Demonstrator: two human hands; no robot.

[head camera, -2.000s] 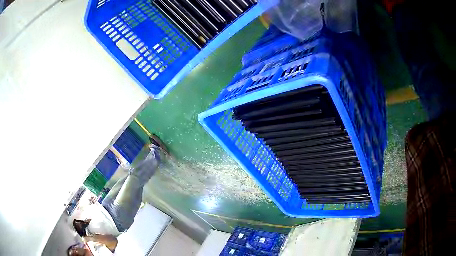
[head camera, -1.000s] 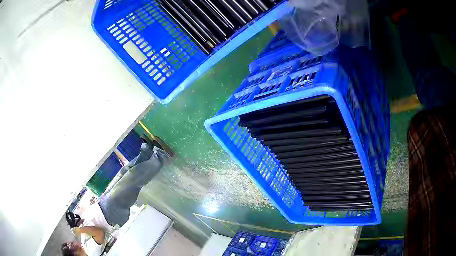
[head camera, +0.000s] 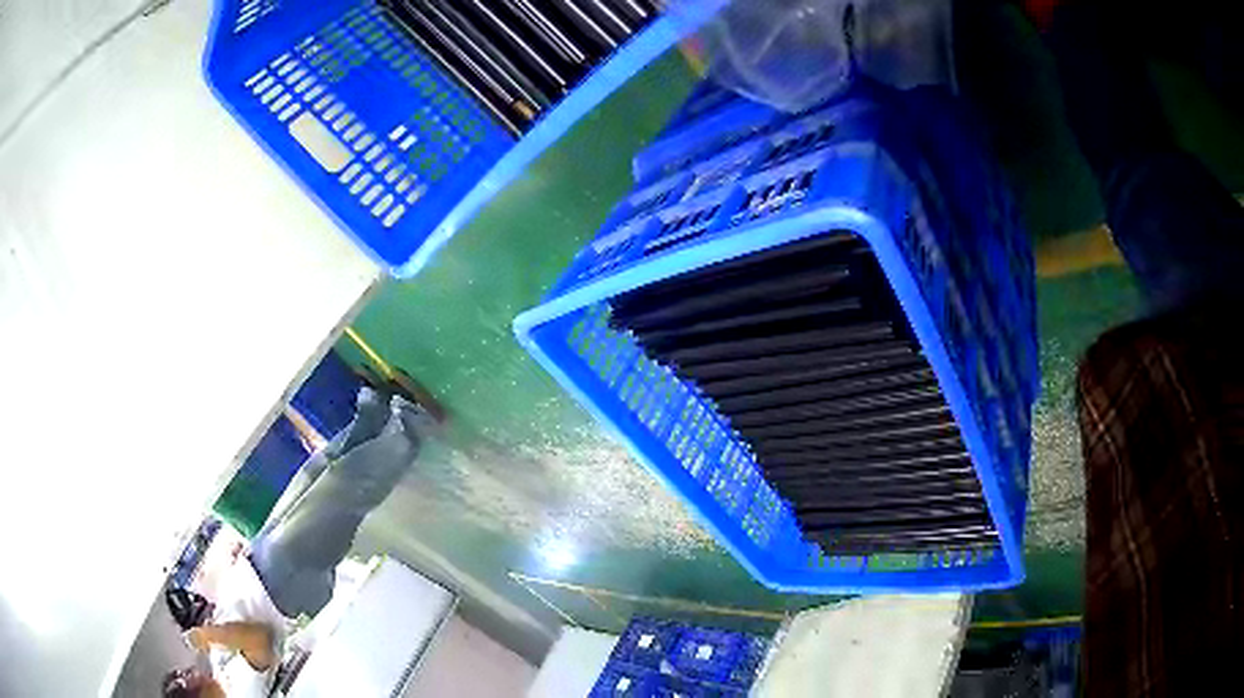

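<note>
A blue crate [head camera: 876, 229] stands in the centre right on other blue crates. Slim black parts [head camera: 846, 409] lie in parallel rows inside it, with a gap at its left side. A second blue crate [head camera: 328, 137] at the top left, cut off by the frame edge, holds more black parts [head camera: 525, 48] at one end. A clear plastic bag [head camera: 785, 52] lies beside the stacked crates at the top. Neither of my hands is in view.
A white table [head camera: 178, 259] fills the left side. A person [head camera: 321, 525] is at the lower left near a white box-like surface [head camera: 375, 634]. More blue crates [head camera: 682, 655] are at the bottom. Brown checked cloth [head camera: 1160, 505] is at the right. The floor [head camera: 478, 300] is green.
The view has shifted slightly, so the crates sit a little further left and higher than one second ago. The black parts look the same. The person's legs have changed pose since two seconds ago.
</note>
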